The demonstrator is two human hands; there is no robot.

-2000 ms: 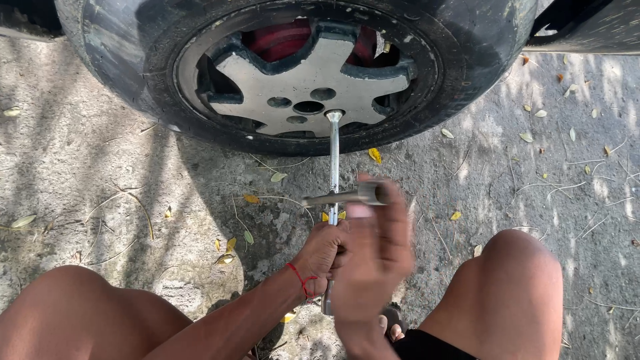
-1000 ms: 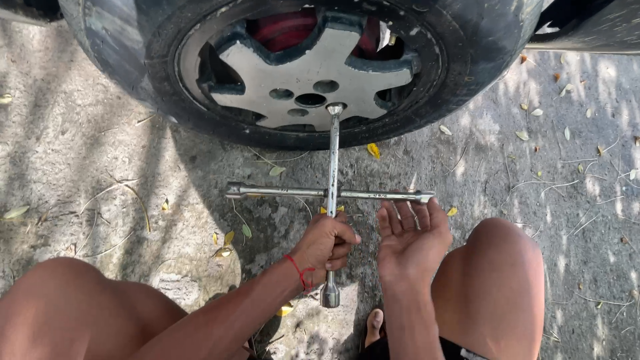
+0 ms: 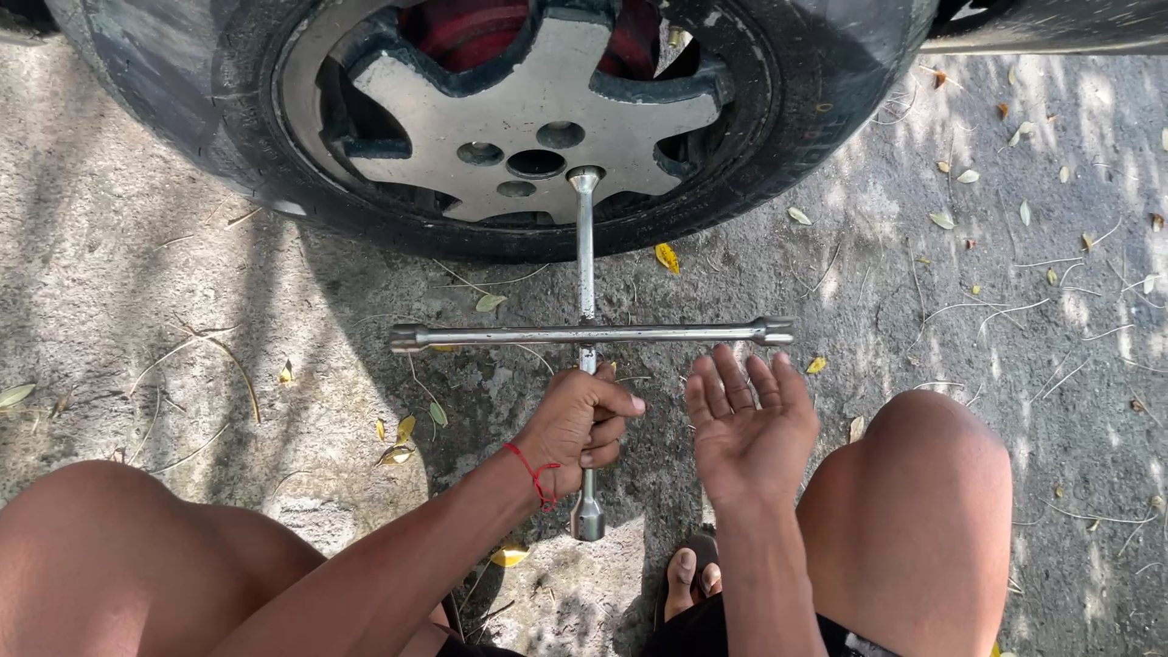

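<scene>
A four-way lug wrench (image 3: 511, 336) of shiny metal reaches from the wheel towards me. Its far socket sits in a lug hole at the lower right of the alloy wheel's hub (image 3: 584, 173); the nut inside is hidden. My left hand (image 3: 584, 424), with a red string on the wrist, is wrapped round the near shaft, between the cross and the near socket. The crossbar lies level, left to right. Just below its right end is my right hand (image 3: 753, 411), palm up, fingers spread, holding nothing; whether the fingertips touch the bar I cannot tell.
The black tire (image 3: 438, 242) stands on rough concrete ground (image 3: 912, 274) scattered with leaves and twigs. My bent knees are at both sides, and a sandalled foot (image 3: 684, 575) is below, between them. Car bodywork (image 3: 1049, 36) shows at the top right.
The wrench has turned: its crossbar was blurred two seconds ago and now lies level. My right hand has come off the shaft area to the bar's right end. My left hand stays round the shaft.
</scene>
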